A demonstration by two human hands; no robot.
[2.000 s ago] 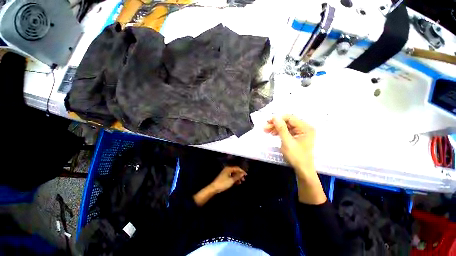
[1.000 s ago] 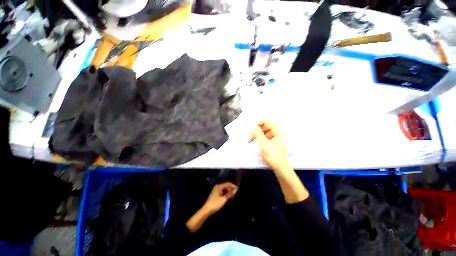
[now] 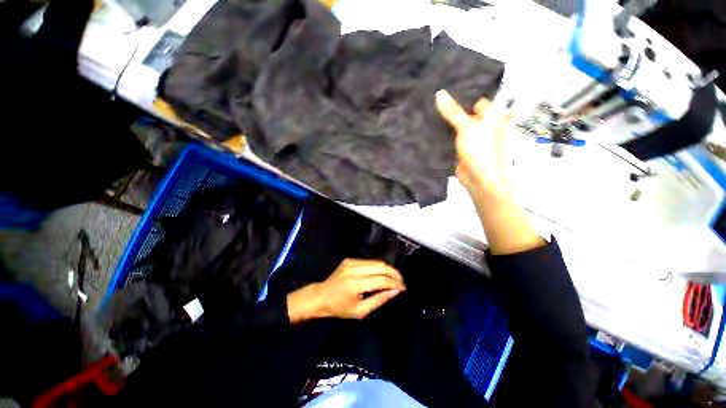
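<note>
A dark grey-brown, mottled garment piece (image 3: 358,103) lies rumpled on the white machine table (image 3: 454,227), left of the sewing machine's needle area (image 3: 557,131). My right hand (image 3: 482,143) is at the garment's right end. Its thumb and forefinger are apart and rest over the cloth; its other fingers are mostly hidden, and no clear grip shows. My left hand (image 3: 354,288) is low, over my dark clothing below the table edge. Its fingers are together and loosely curled, with nothing seen in them.
The white machine head (image 3: 641,60) with blue stripes stands at the right, with a black strap (image 3: 677,127) on it. Red coils (image 3: 697,307) lie far right. A blue crate (image 3: 163,187) of dark garments stands below left.
The view has turned and shifted, so the machine appears nearer. My right hand has moved from bare table onto the garment's right end, its thumb and forefinger spreading. My left hand remains low.
</note>
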